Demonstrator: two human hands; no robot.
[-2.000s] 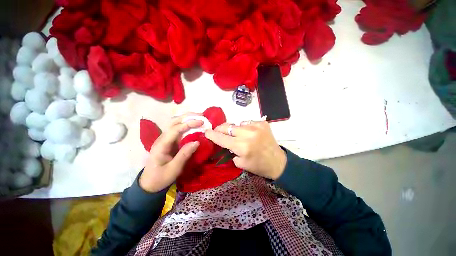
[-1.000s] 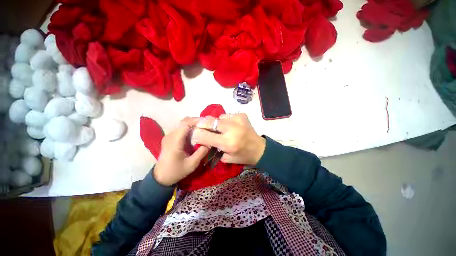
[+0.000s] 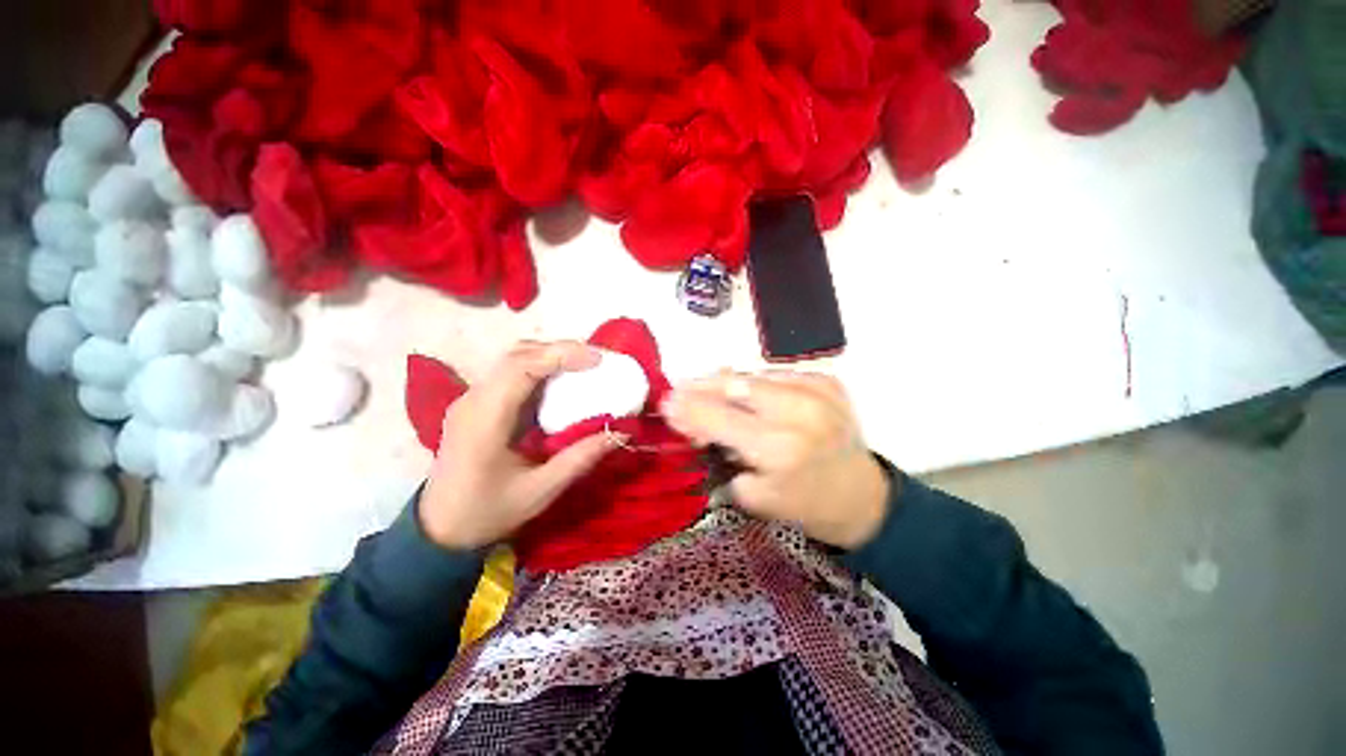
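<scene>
A white pompom (image 3: 594,393) lies against a red plush piece (image 3: 627,495) at the table's near edge, over my lap. My left hand (image 3: 509,451) holds the pompom and the plush together between thumb and fingers. My right hand (image 3: 782,443) is just to the right of the pompom, blurred, with its fingertips pinched together. A thin pale thread (image 3: 642,443) runs from the edge of the pompom toward my right fingers. No needle can be made out. A dark small tool seems partly hidden under my right hand.
A large heap of red plush pieces (image 3: 561,118) lies across the far side. Many white pompoms (image 3: 177,384) are at the left, one loose beside them. A phone (image 3: 794,278) and a small metallic object (image 3: 706,285) lie beyond my hands. A yellow bag (image 3: 229,665) is below the table at left.
My right hand has drawn back to the right from the pompom. The pompom, mostly covered by my fingers before, now shows clearly in my left hand.
</scene>
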